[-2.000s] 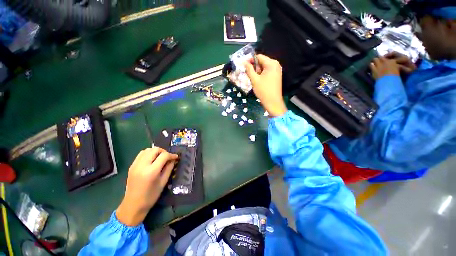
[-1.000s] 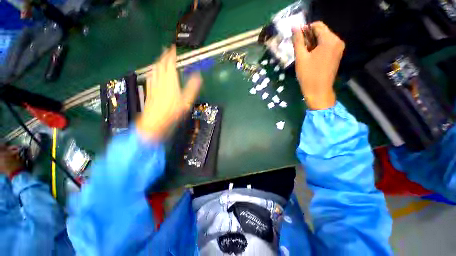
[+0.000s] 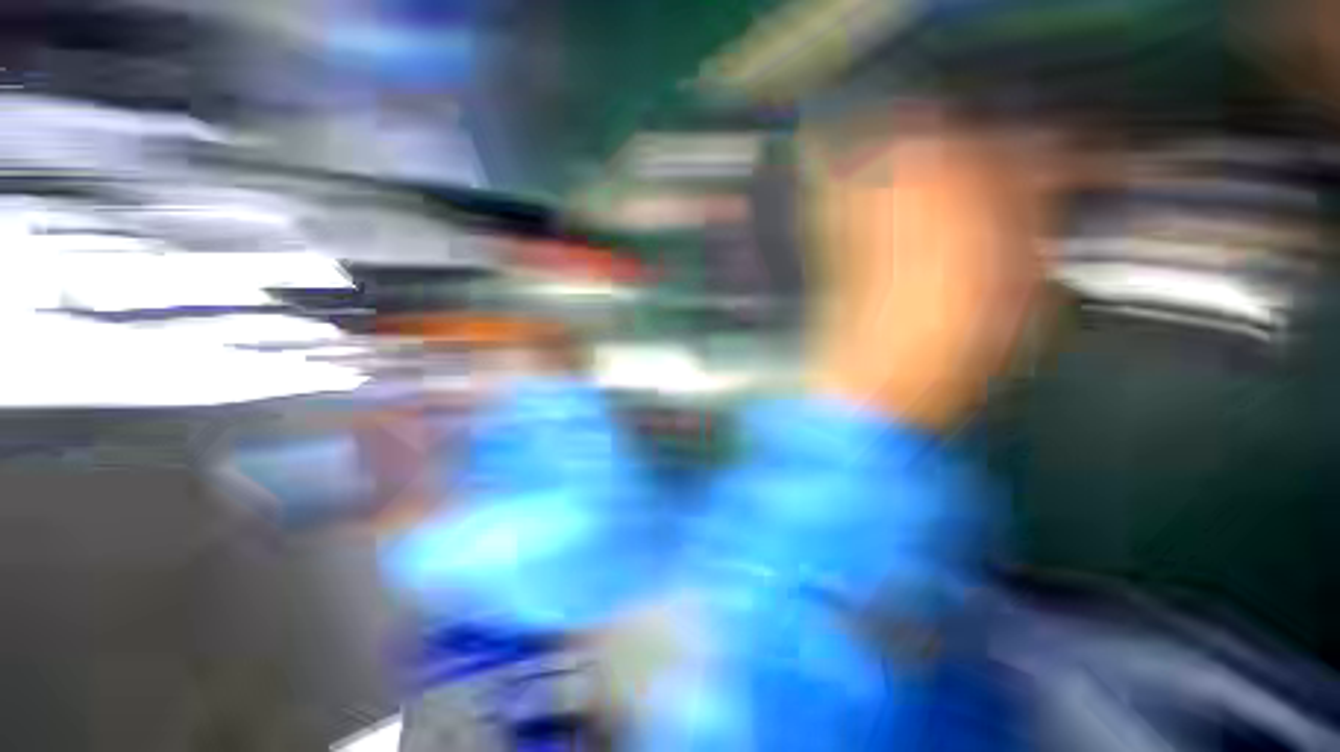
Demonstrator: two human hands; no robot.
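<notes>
The view is heavily smeared by motion. My left hand (image 3: 926,272) shows as a blurred upright shape right of centre, above its blue sleeve (image 3: 838,558). Its fingers cannot be made out, nor whether it holds anything. My right hand is out of the picture. A dark blurred shape (image 3: 772,221) lies just left of my left hand; I cannot tell what it is. No phone or small part can be made out.
The green bench (image 3: 1176,470) spreads at right. Another person's blue sleeve (image 3: 544,485) is close at left of my arm. A red blurred item (image 3: 588,265) lies above it. A bright white area (image 3: 147,309) and grey floor (image 3: 118,588) are at far left.
The view has swung left, so my left hand appears further right and my right hand has left the picture. The phone, white pieces and clear bag are no longer distinguishable.
</notes>
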